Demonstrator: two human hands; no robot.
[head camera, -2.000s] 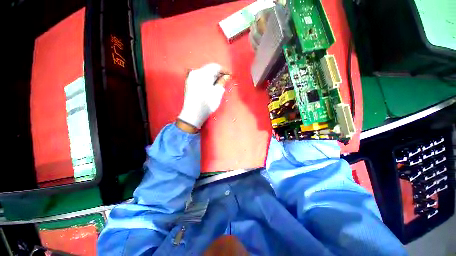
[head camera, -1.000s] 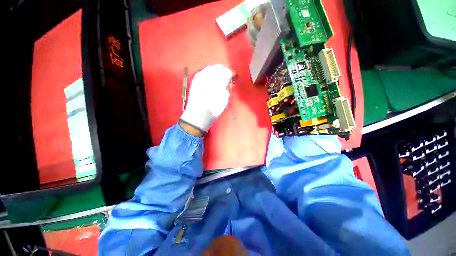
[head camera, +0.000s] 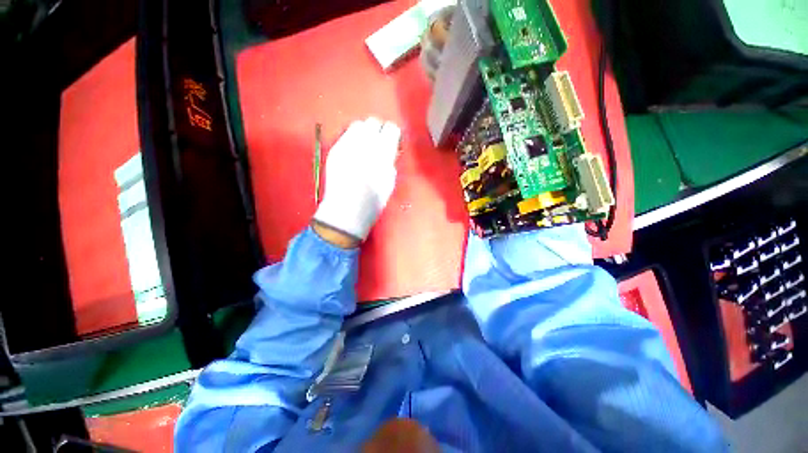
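A green circuit board (head camera: 533, 146) with yellow and black parts, pale connectors and a grey ribbed heatsink (head camera: 461, 75) stands tilted at the right of the red mat. My right hand is mostly hidden behind it; what look like gloved fingers (head camera: 434, 44) show at the heatsink's left side. My left hand (head camera: 357, 181), in a white glove, lies over the mat left of the board, fingers close together. Whether it pinches anything small is not visible. A thin sliver (head camera: 318, 164) lies left of this hand. Tiny pale specks lie on the mat to its right.
A white to pale green bar (head camera: 394, 42) lies at the mat's back. A large black tray (head camera: 168, 265) with red lining and pale green strips is at left. A black parts tray (head camera: 722, 398) with rows of metal pieces is at lower right. A black cord (head camera: 605, 115) runs beside the board.
My left hand's fingers have straightened and its bent fingertips no longer show. The thin sliver beside it shows more fully than two seconds ago. The board is still held up, slightly further left in view.
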